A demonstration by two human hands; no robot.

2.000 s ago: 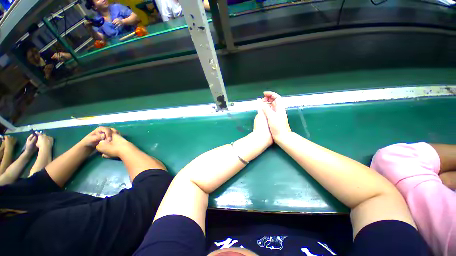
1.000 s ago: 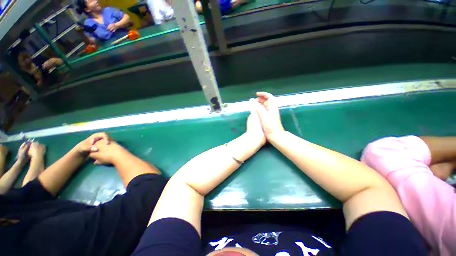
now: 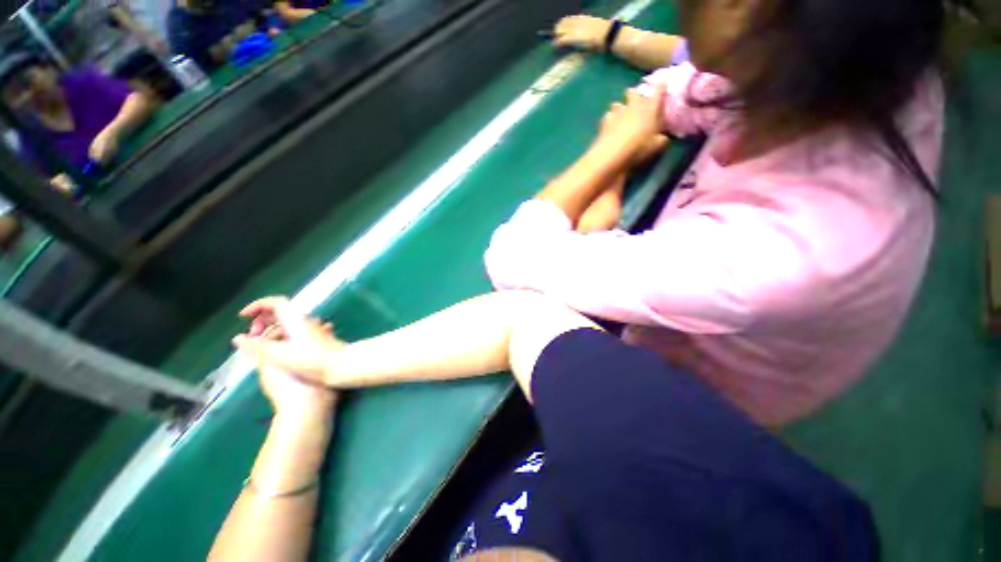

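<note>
My left hand and my right hand are pressed together over the glossy green workbench top, close to the worn white edge strip. The right hand lies across the left, with fingers partly bent. No object shows in either hand; the palms are hidden against each other. A thin bracelet is on my left wrist. Both forearms rest along the bench.
A person in a pink top sits close at the right, arms on the bench. Beyond the strip is a dark conveyor. A grey-white post slants at the left. People sit across the line, near a blue item.
The view has swung to the right, so the pink-clad neighbour fills the right side and the left neighbour is out of view. My hands stay together, with the right now lying across the left.
</note>
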